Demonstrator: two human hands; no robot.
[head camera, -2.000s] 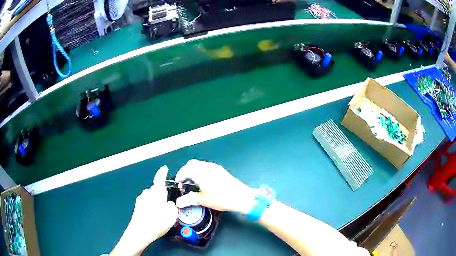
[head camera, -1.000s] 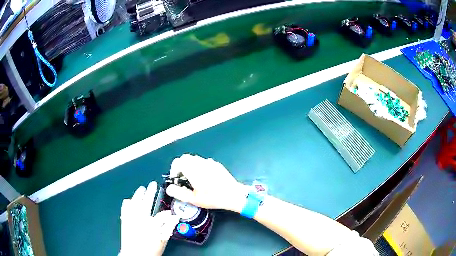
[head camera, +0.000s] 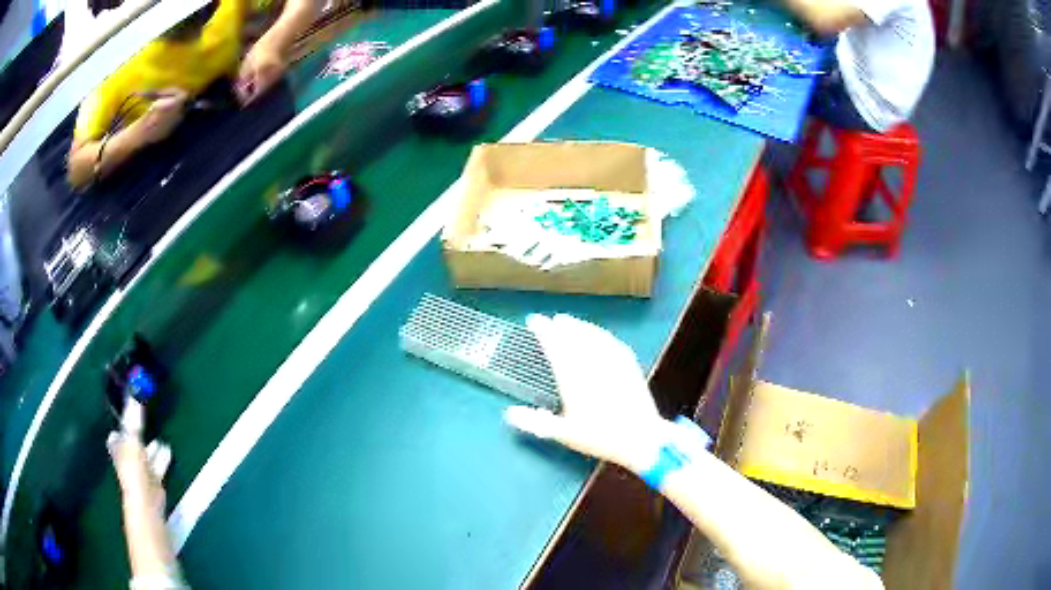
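A black housing (head camera: 125, 367) with a blue cylinder (head camera: 141, 382) sits on the dark green conveyor at the left. My left hand (head camera: 138, 452) is small and blurred, with an extended finger reaching to the housing's near edge; whether it grips is unclear. A pale ribbed panel (head camera: 467, 341) lies flat on the green bench. My right hand (head camera: 590, 386) is over the panel's right end, fingers and thumb spread to either side. The palm hides that end of the panel.
An open carton (head camera: 553, 274) of green boards stands behind the panel. Several units lie along the conveyor, past the white rail (head camera: 334, 317). Wired boards lie on a blue mat (head camera: 755, 115). A deep floor carton (head camera: 830, 432) is right of the bench. Two people and a red stool (head camera: 859, 190) show.
The view has swung right. My hands have parted from the housing near the bench front; my left hand is now at the conveyor, my right at the ribbed panel.
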